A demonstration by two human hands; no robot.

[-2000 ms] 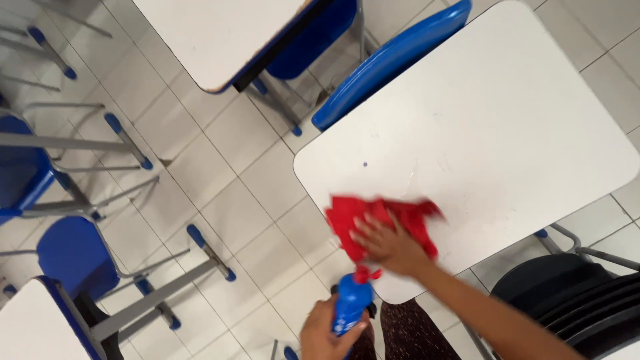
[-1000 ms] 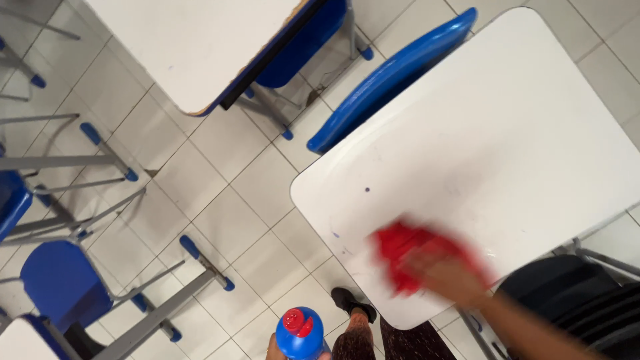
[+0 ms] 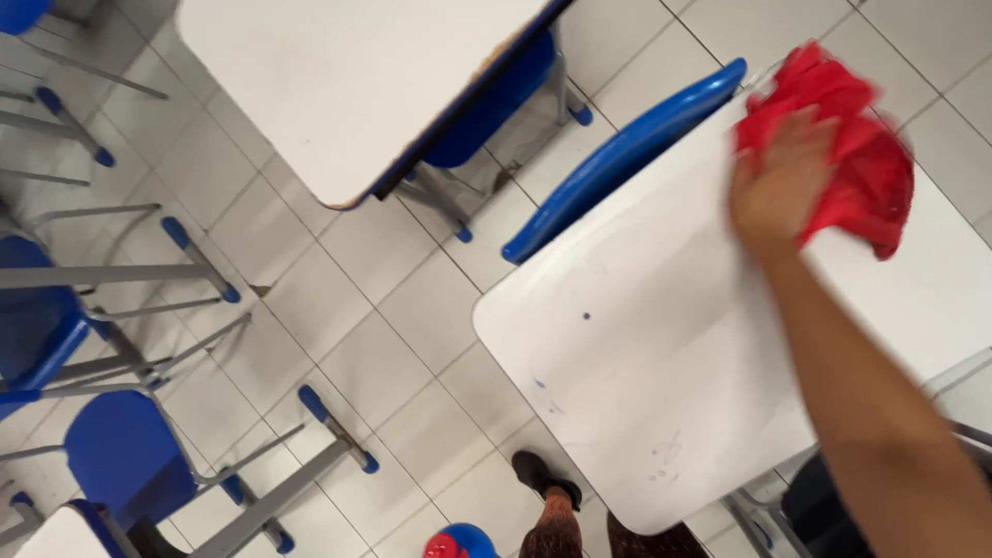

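Observation:
My right hand (image 3: pixel 783 186) lies spread on a red cloth (image 3: pixel 868 170) at the far edge of the white desk (image 3: pixel 666 341), near the top of a blue chair back (image 3: pixel 620 155). Part of the cloth hangs past the desk edge; hand and cloth are slightly blurred. A blue bottle with a red cap (image 3: pixel 457 542) shows at the bottom edge of the view. My left hand is out of sight, so its hold on the bottle is not visible. The desk top carries a small dark dot and faint bluish marks near its closer corner.
Another white desk (image 3: pixel 349 85) stands at the upper left with a blue chair (image 3: pixel 496 101) under it. More blue chairs (image 3: pixel 128 457) and grey metal legs with blue feet are at the left. My shoe (image 3: pixel 542 474) is on the tiled floor. A black object (image 3: pixel 821 496) sits at lower right.
My right hand has moved with the red cloth from the desk's near side to its far edge. The bottle, held by my left hand two seconds ago, is now mostly below the view.

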